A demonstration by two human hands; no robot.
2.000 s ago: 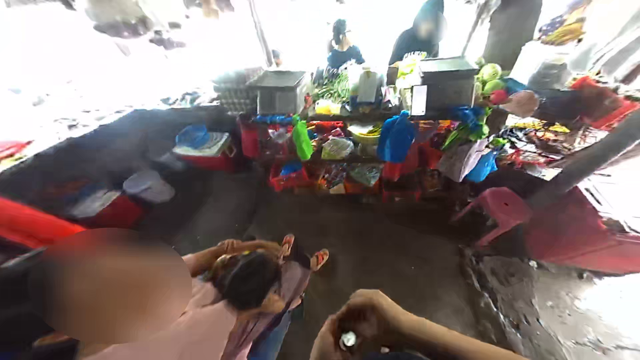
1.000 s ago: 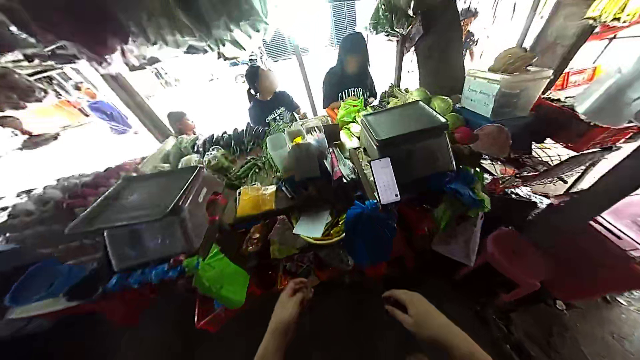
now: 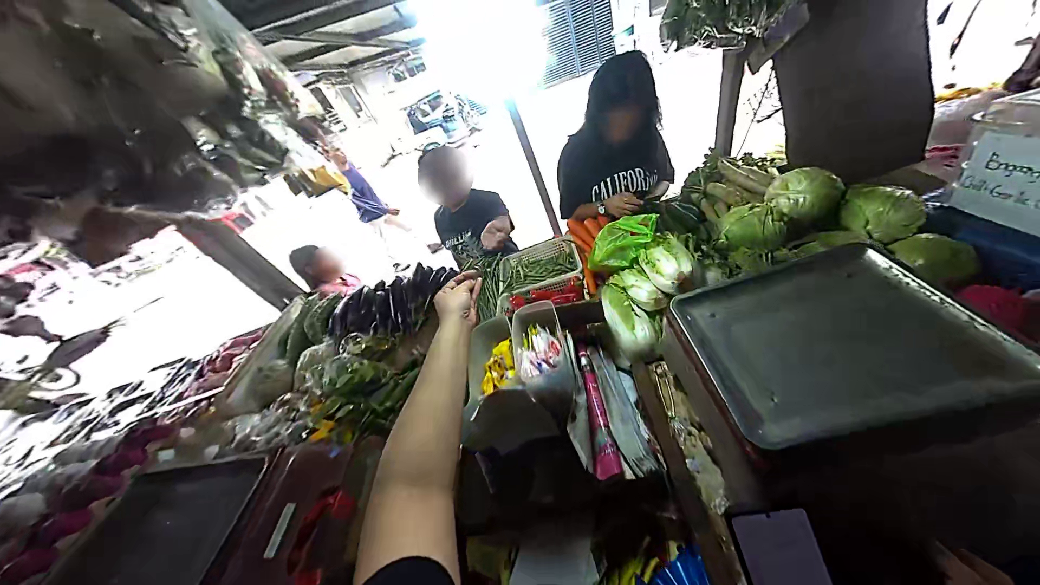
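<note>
My left hand (image 3: pixel 459 299) reaches out over the stall with its fingers curled, between dark eggplants (image 3: pixel 390 305) and a white basket of green beans (image 3: pixel 540 270). Whether something small is in its fingers cannot be told. Just right of it are red chili peppers (image 3: pixel 546 294). Below stand plastic containers with yellow packets (image 3: pixel 499 366) and white-and-pink packets (image 3: pixel 540 353). At the bottom right edge my right hand (image 3: pixel 963 565) shows only in part and in shadow, near a phone (image 3: pixel 780 548); its grip is hidden.
Across the stall stand a person in a black printed shirt (image 3: pixel 617 175) and a smaller person (image 3: pixel 474 215). A metal tray (image 3: pixel 861 345) lies at right, before cabbages (image 3: pixel 804 195). Carrots (image 3: pixel 583 236) and napa cabbage (image 3: pixel 630 317) lie mid-stall. Plastic bags (image 3: pixel 138 122) hang upper left.
My view has moved much closer to the stall. My left hand has gone from near the stall's front out over the vegetables. My right hand is now mostly out of view.
</note>
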